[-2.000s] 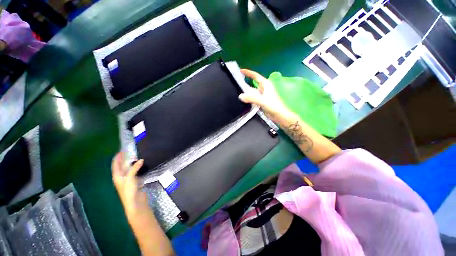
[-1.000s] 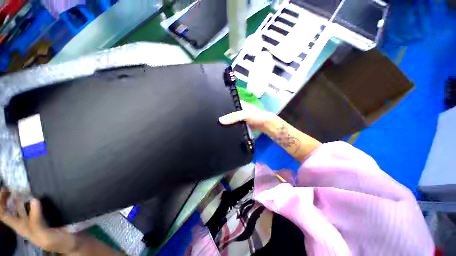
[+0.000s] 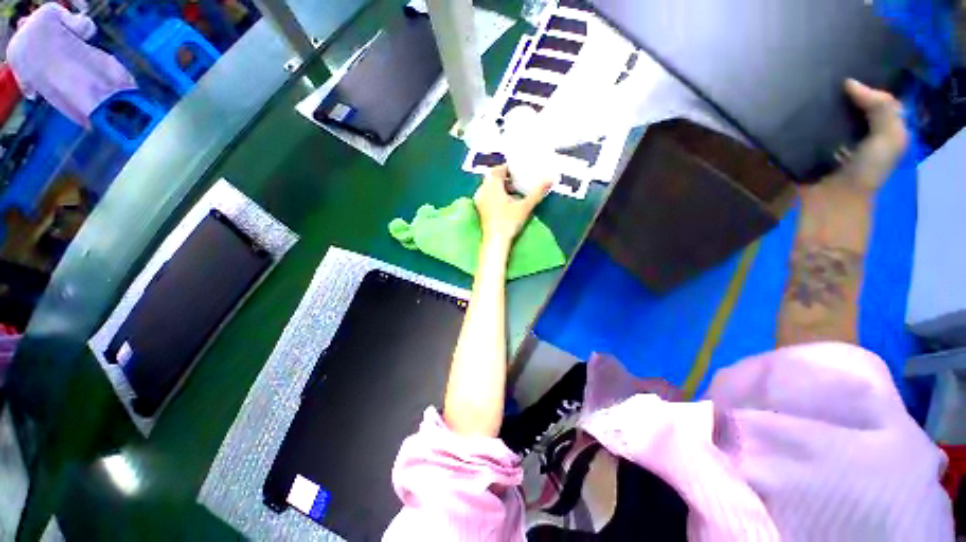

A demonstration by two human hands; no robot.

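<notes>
My right hand (image 3: 874, 138) is at the upper right with its fingers on the edge of a glossy black panel (image 3: 752, 64), tilted and cut off by the top edge. My left hand (image 3: 508, 203) reaches past a bright green cloth (image 3: 450, 235), thumb and finger apart at the lower end of a rounded white object (image 3: 526, 148). Whether it grips this object I cannot tell. A matte black panel unit (image 3: 365, 392) with a white-and-blue label (image 3: 307, 497) lies on a bubble bag (image 3: 260, 455) in front of me, partly hidden by my left forearm.
White slotted sheets (image 3: 551, 53) lie beyond my left hand. An open brown carton (image 3: 678, 206) stands below the bench edge at right. More black units (image 3: 191, 312) lie on bubble bags at left and at the back (image 3: 387, 79). A grey post (image 3: 455, 64) rises near the sheets.
My left hand has left the panel held before and moved to the white object. My right hand has moved up and right. One panel unit now lies on the bubble bag in front.
</notes>
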